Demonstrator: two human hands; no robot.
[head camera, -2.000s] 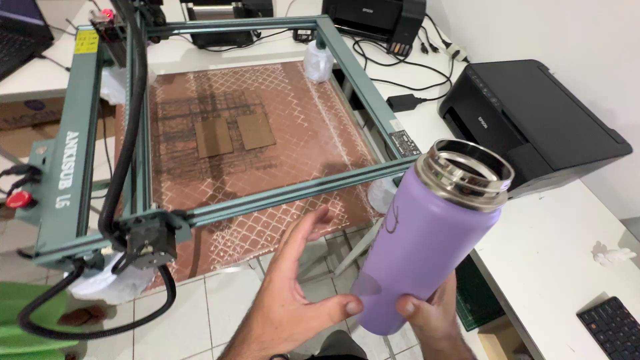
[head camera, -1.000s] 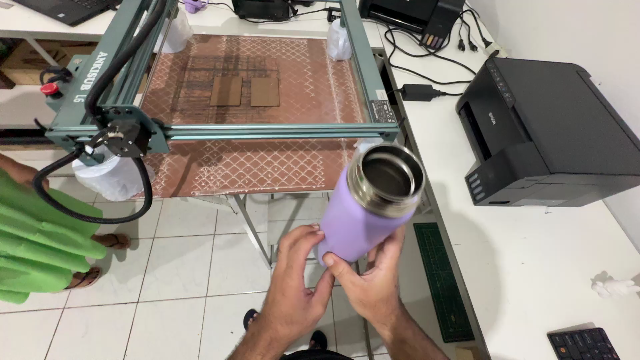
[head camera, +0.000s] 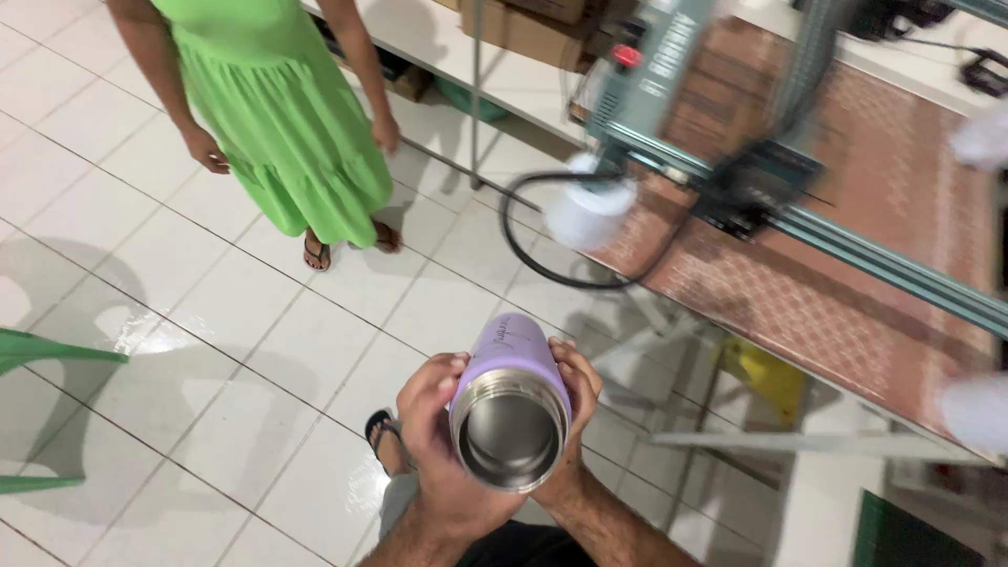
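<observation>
A purple insulated metal bottle (head camera: 512, 339) is held between both my hands at the lower middle of the view, its uncapped steel mouth facing the camera. My left hand (head camera: 437, 429) wraps its left side, and my right hand (head camera: 575, 402) closes on its right side. Dark lettering runs along the bottle's wall. Inside the mouth, bare steel shows. The bottle's base points away from me and is hidden.
A laser engraver frame (head camera: 882, 252) stands on a brown patterned board (head camera: 764, 323) at the right, with a black cable loop beside it. A person in a green dress (head camera: 291, 118) stands at upper left on the tiled floor (head camera: 236, 346). Green plastic furniture (head camera: 47, 350) shows at far left.
The view has swung left, bringing the person and the floor into sight. The bottle, upright and slanted before, is now tipped with its mouth toward the camera. Both hands still hold it.
</observation>
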